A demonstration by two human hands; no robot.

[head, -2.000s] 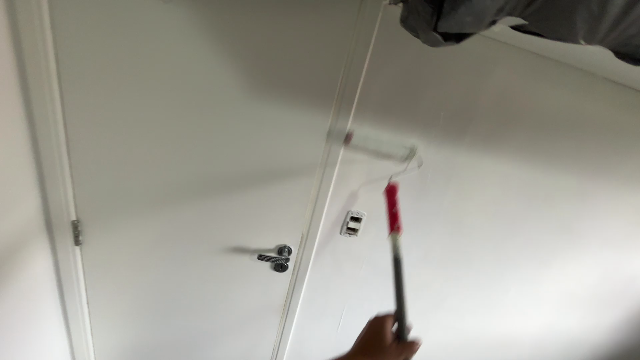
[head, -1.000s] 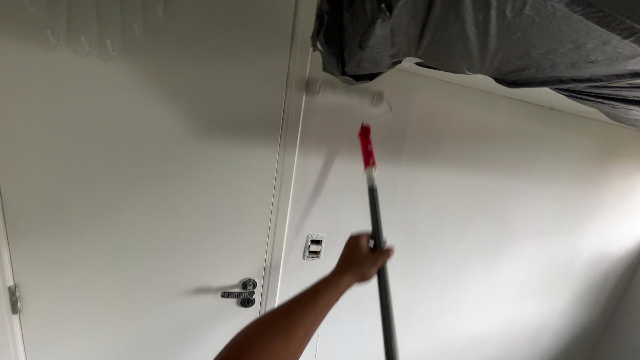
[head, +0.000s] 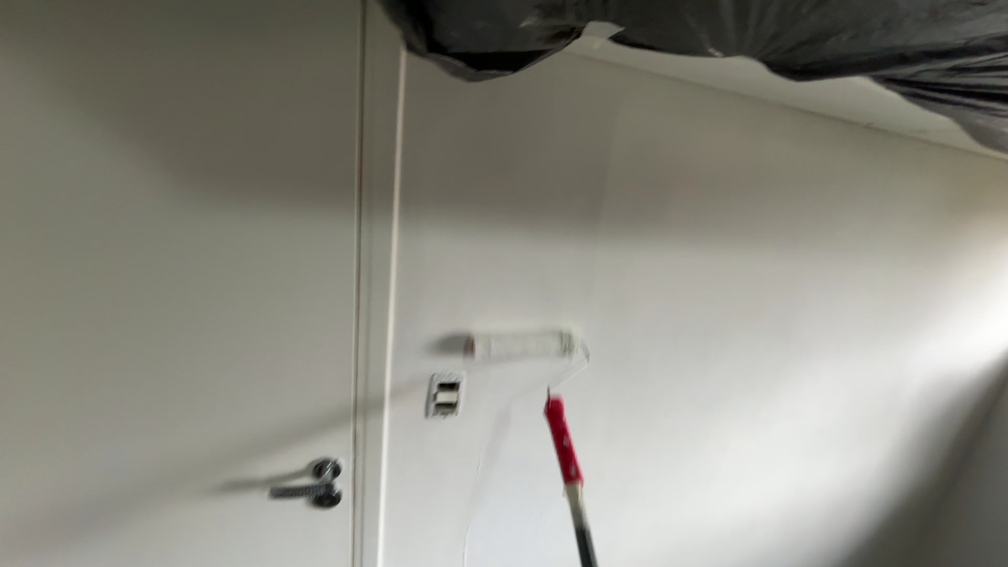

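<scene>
A paint roller with a white sleeve [head: 521, 345] lies level against the white wall [head: 709, 331], just above and right of a switch plate without its cover [head: 446, 395]. Its thin wire frame bends down to a red handle [head: 564, 441], which is fixed on a dark extension pole [head: 584, 543] that runs out of the bottom edge. Neither my left hand nor my right hand shows now; whatever holds the pole is out of view.
Left of the wall stands a white door [head: 173, 276] with a metal lever handle [head: 305, 491], bordered by a white door frame [head: 378, 315]. Black plastic sheeting [head: 709, 31] hangs across the top, below the ceiling [head: 732, 83].
The roller has moved down the wall, from near the plastic sheeting to just above the switch plate. The hand seen on the pole earlier has left the view.
</scene>
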